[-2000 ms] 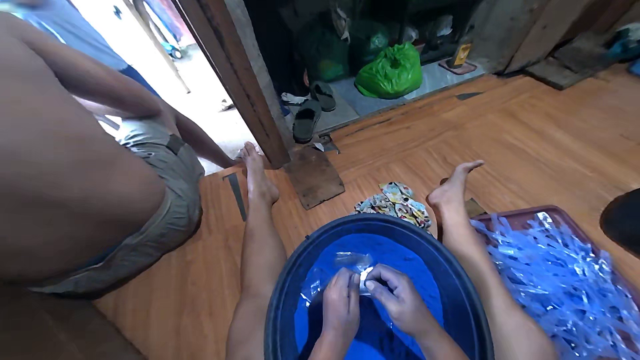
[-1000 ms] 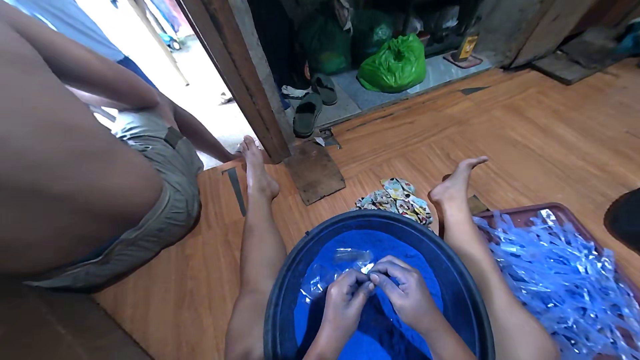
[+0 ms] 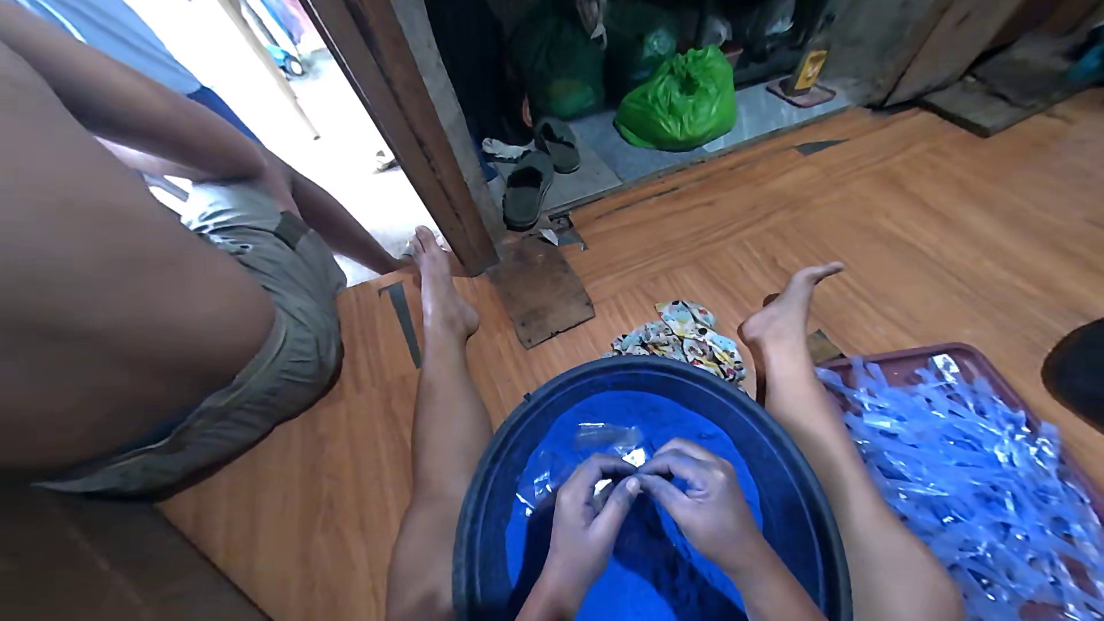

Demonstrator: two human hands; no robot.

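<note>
A round dark plastic tub (image 3: 483,483) stands between my legs, with bright blue material (image 3: 681,414) inside. Over it, my left hand (image 3: 591,517) and my right hand (image 3: 703,500) meet at the fingertips, thumbs and forefingers pinched around something small. Only a pale, shiny bit shows at the fingers, so I cannot tell exactly what it is. Clear plastic pieces (image 3: 608,435) lie on the blue material just beyond my hands. To the right of my leg, a dark red tray (image 3: 975,358) holds a heap of bluish, filled-looking plastic strips (image 3: 957,483).
A person (image 3: 129,285) in grey shorts sits close at the left, beside the doorway. Patterned cloth (image 3: 686,341) lies against the tub's far side. Beyond are a flat board (image 3: 542,289), dark slippers (image 3: 528,190), a green plastic bag (image 3: 681,103) and a bottle (image 3: 809,69).
My fingers have shifted slightly over the tub; the pale shiny piece between them showed more plainly two seconds ago. The tray and the person at the left have stayed in place.
</note>
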